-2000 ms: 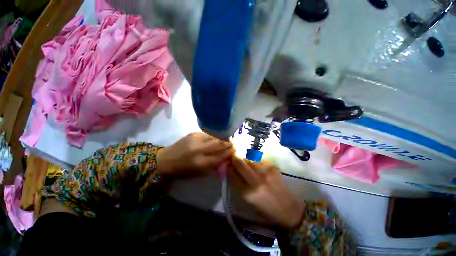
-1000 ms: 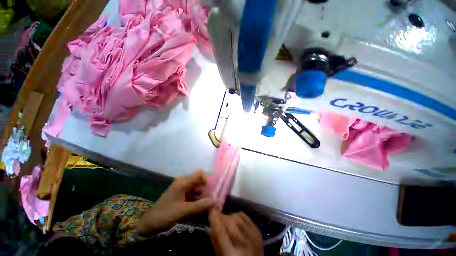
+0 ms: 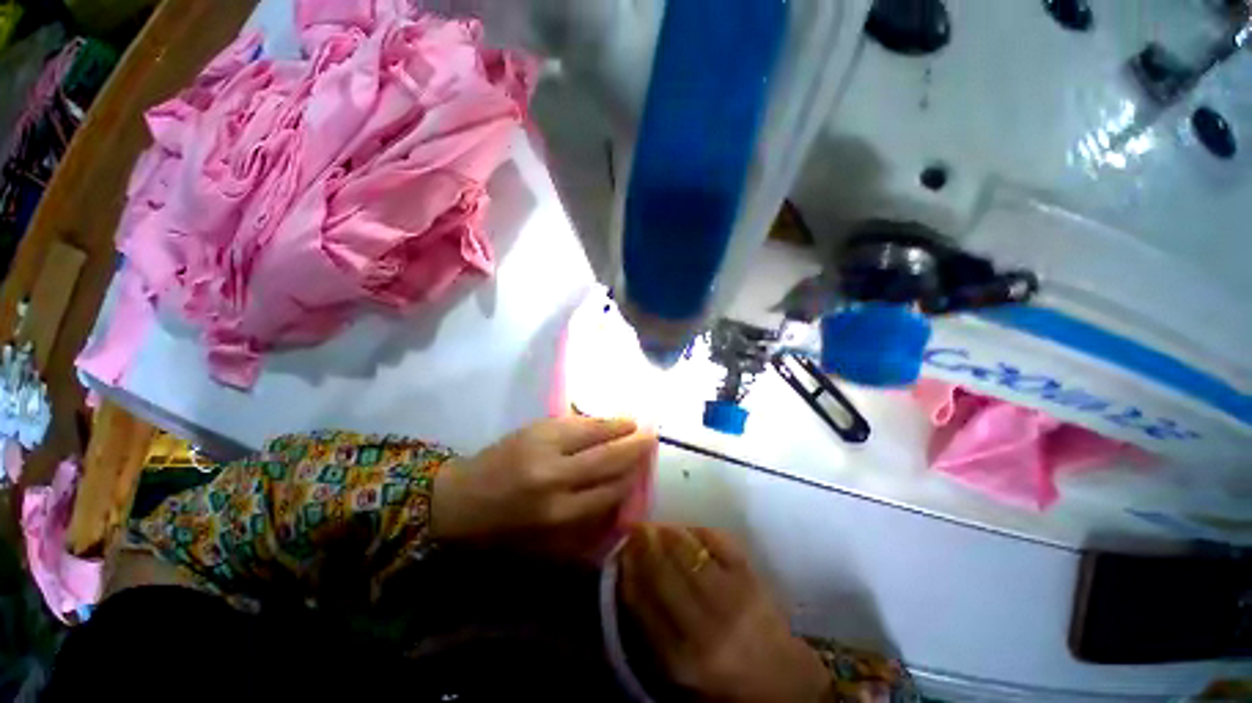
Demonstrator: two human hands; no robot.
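A pink fabric band (image 3: 636,500) runs from beside the lit needle area to the table's front edge. My left hand (image 3: 556,474) holds it just in front of the needle area, fingers closed on it. My right hand (image 3: 707,597) is nearer to me, its fingertips on the band's near end. White elastic tape (image 3: 612,625) hangs from my right fingertips towards my lap. The sewing machine's blue front cover (image 3: 693,165) hides the needle. A black slotted guide (image 3: 824,398) lies right of the needle area.
A big crumpled pile of pink pieces (image 3: 316,192) lies at left on the white table. A pink scrap (image 3: 1016,446) lies under the machine arm. A black rectangle, perhaps a phone (image 3: 1160,608), is at the right front edge. A brown wooden edge (image 3: 62,295) borders the left.
Since one second ago, both hands have moved forward with the band, the left now close to the needle area. The slotted guide, hidden two seconds ago, shows again. The camera view has shifted.
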